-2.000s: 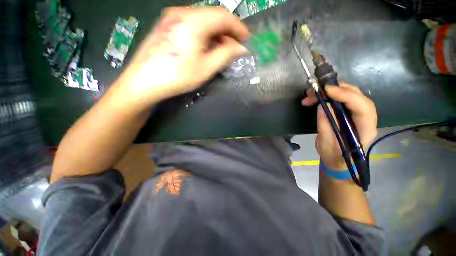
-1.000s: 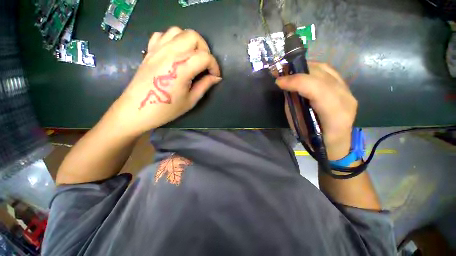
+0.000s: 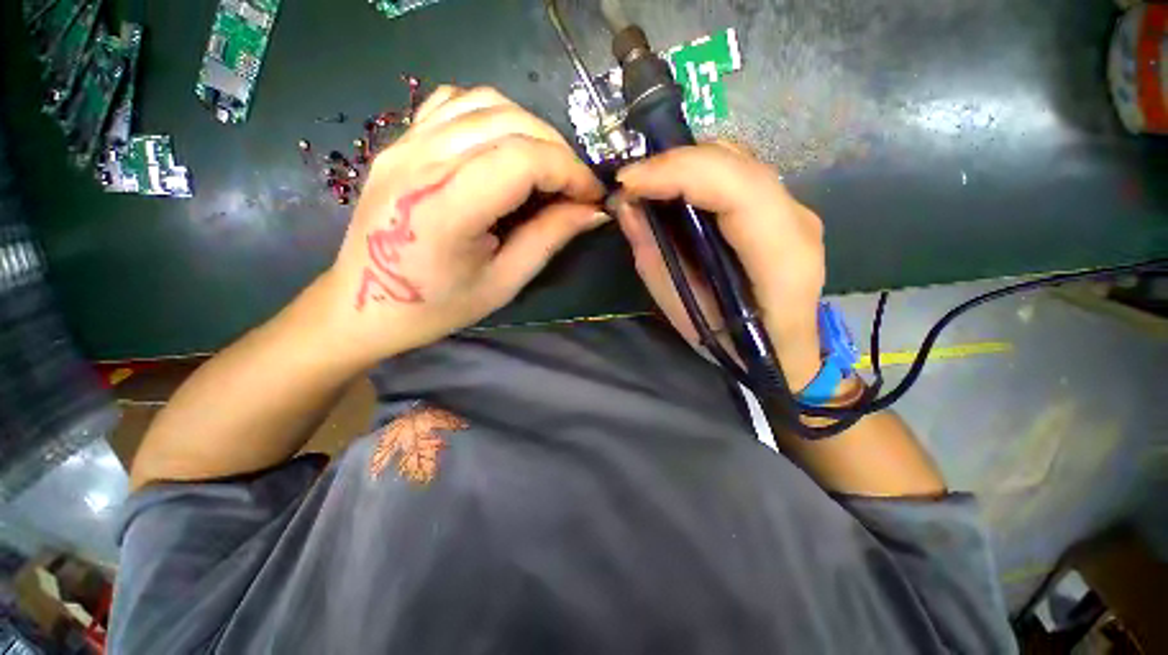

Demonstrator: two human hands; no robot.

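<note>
My right hand (image 3: pixel 737 237) is closed around the black soldering iron (image 3: pixel 698 211), whose front lies over the circuit board (image 3: pixel 707 79). The thin solder feed tube (image 3: pixel 570 45) runs beside the iron. The iron's tip is cut off or not clear at the top. My left hand (image 3: pixel 468 224) pinches a tiny dark component (image 3: pixel 611 201) at its fingertips, close against my right fingertips at the board's near edge. The board lies flat, with its silvery left part partly covered by the iron and fingers. A loose pile of small red and dark components (image 3: pixel 343 173) lies left of my left hand.
Overlapping green boards (image 3: pixel 96 90) lie at far left, with another board (image 3: pixel 237 58) near them and one cut off at the top. The iron's black cable (image 3: pixel 1012 292) loops right past the bench's front edge. An orange-banded white cylinder (image 3: pixel 1144 71) stands at the right edge.
The board was first blurred at my left fingertips, then lay on the bench. Since then my left hand has moved right to meet my right fingertips, uncovering the component pile. The iron remains over the board.
</note>
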